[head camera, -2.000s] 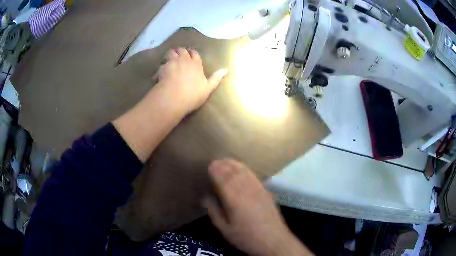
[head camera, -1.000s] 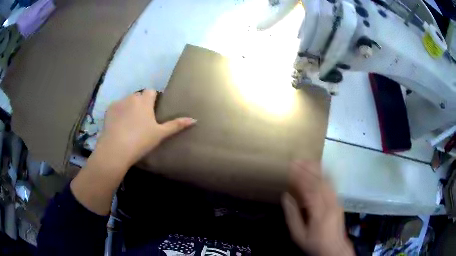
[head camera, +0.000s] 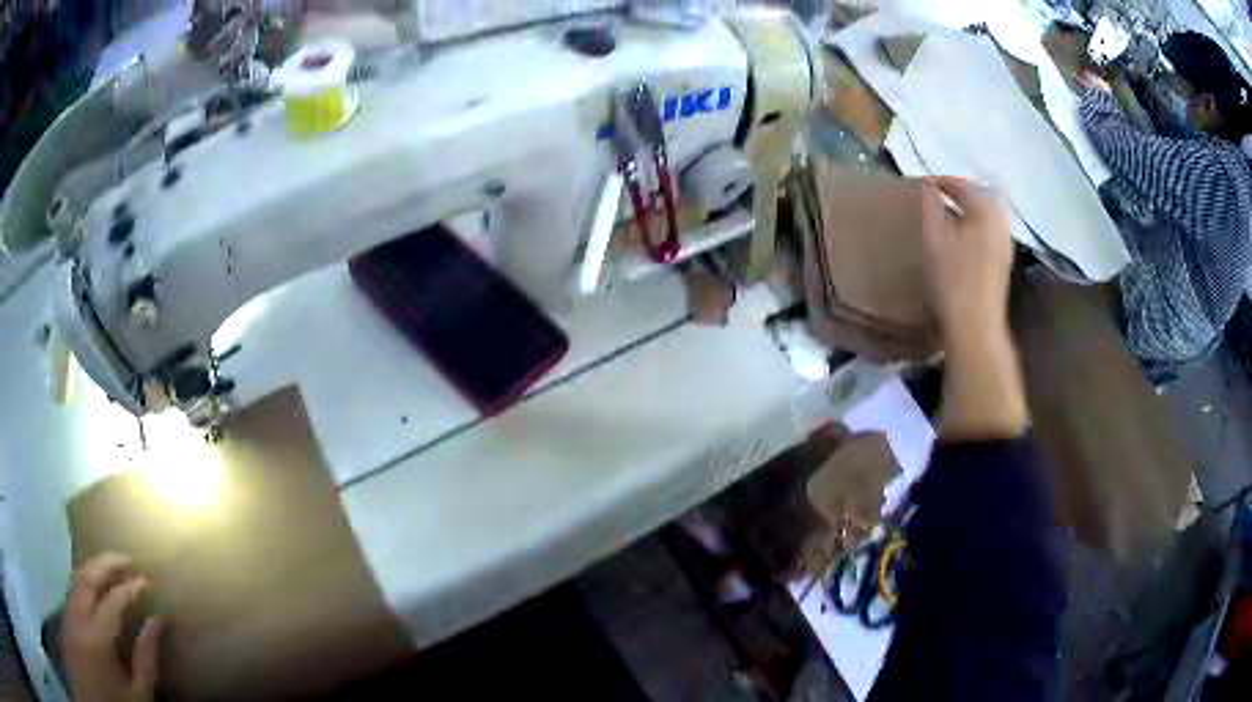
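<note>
The brown garment panel (head camera: pixel 282 549) lies on the white machine table at the lower left, its upper part in the lamp glare by the presser foot and needle (head camera: pixel 206 412). My left hand (head camera: pixel 110 631) rests on its left part, fingers loosely bent and slightly apart, partly cut off by the bottom edge. The stack of brown pocket pieces (head camera: pixel 872 254) sits at the right end of the table. My right hand (head camera: pixel 972 274) is at the stack's right edge with its fingers bent over the top piece. Blur hides whether it pinches a piece.
The white sewing machine (head camera: pixel 412 151) spans the upper left. A smartphone (head camera: pixel 460 318) lies under its arm. Red-handled snips (head camera: pixel 656 206) are by the machine body. Scissors (head camera: pixel 872 576) lie lower right. Pale pieces (head camera: pixel 1009 144) lie behind the stack. Another person (head camera: pixel 1181 206) sits at the far right.
The view has swung right. My right hand has gone from the panel's front edge to the pocket stack. My left hand remains on the panel.
</note>
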